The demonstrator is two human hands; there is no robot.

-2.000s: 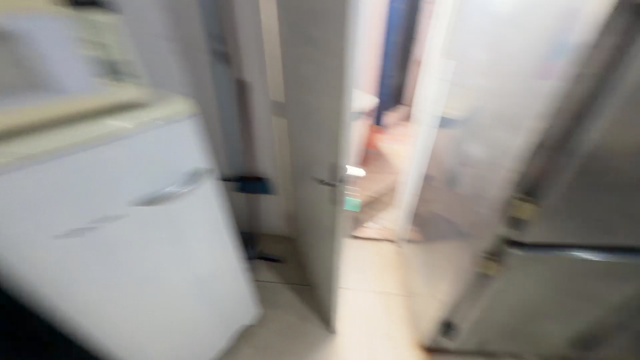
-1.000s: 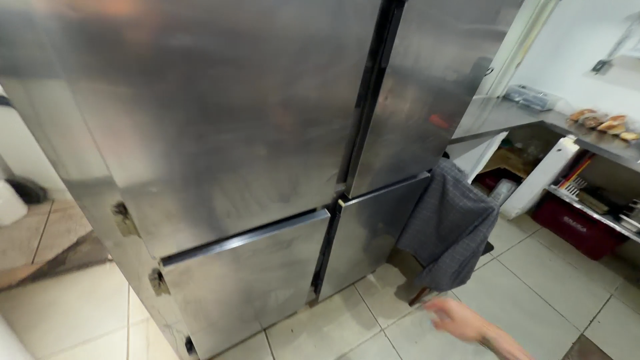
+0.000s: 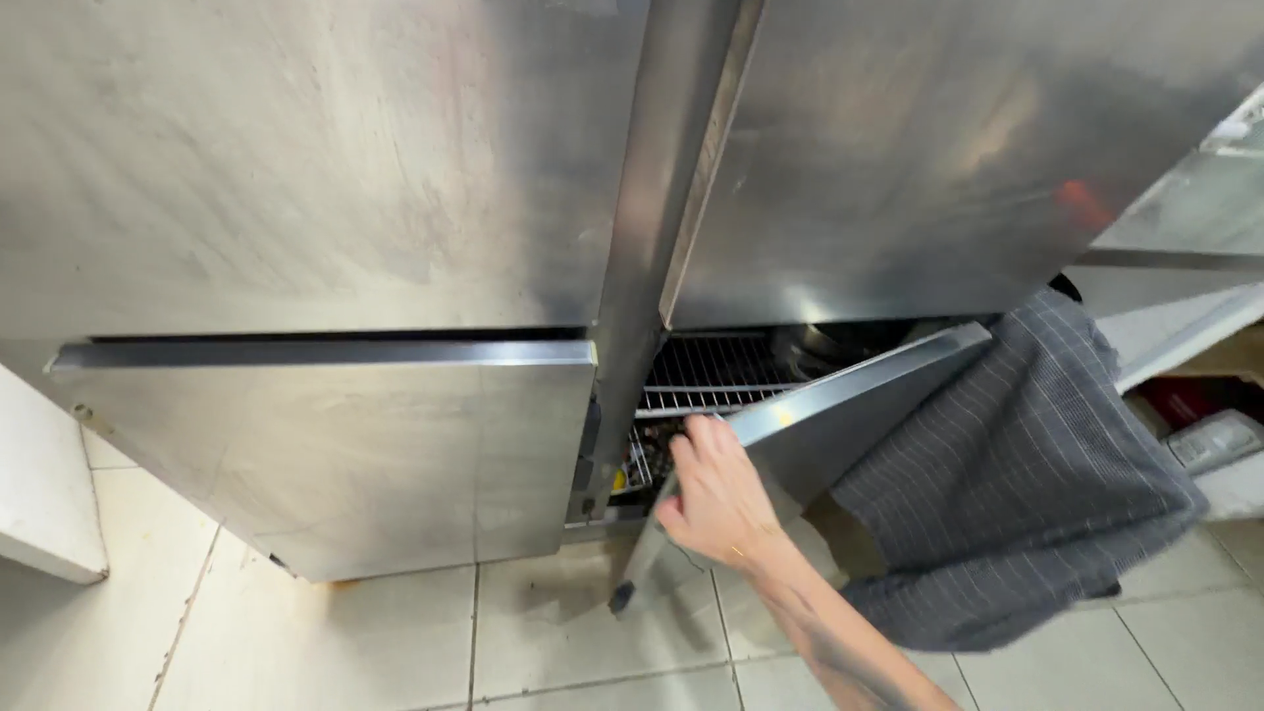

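Observation:
My right hand (image 3: 719, 494) grips the upper left corner of the lower right door (image 3: 849, 425) of a stainless steel refrigerator, and that door stands partly ajar. Behind it a wire shelf (image 3: 711, 370) shows, with a metal bowl (image 3: 812, 346) on it and small items lower down that are too dim to tell. The lower left door (image 3: 336, 464) is closed. To the right of the open door hangs a grey striped cloth (image 3: 1017, 474). My left hand is out of view.
The upper left door (image 3: 296, 168) and upper right door (image 3: 918, 148) are closed above. Pale floor tiles (image 3: 592, 632) lie below. A white panel edge (image 3: 49, 474) stands at the far left, and a shelf with a white container (image 3: 1215, 439) is at the far right.
The lower right refrigerator door, closed a second ago, is now partly open. My right hand has gone from beside the cloth to the door's edge. The view has come closer to the refrigerator.

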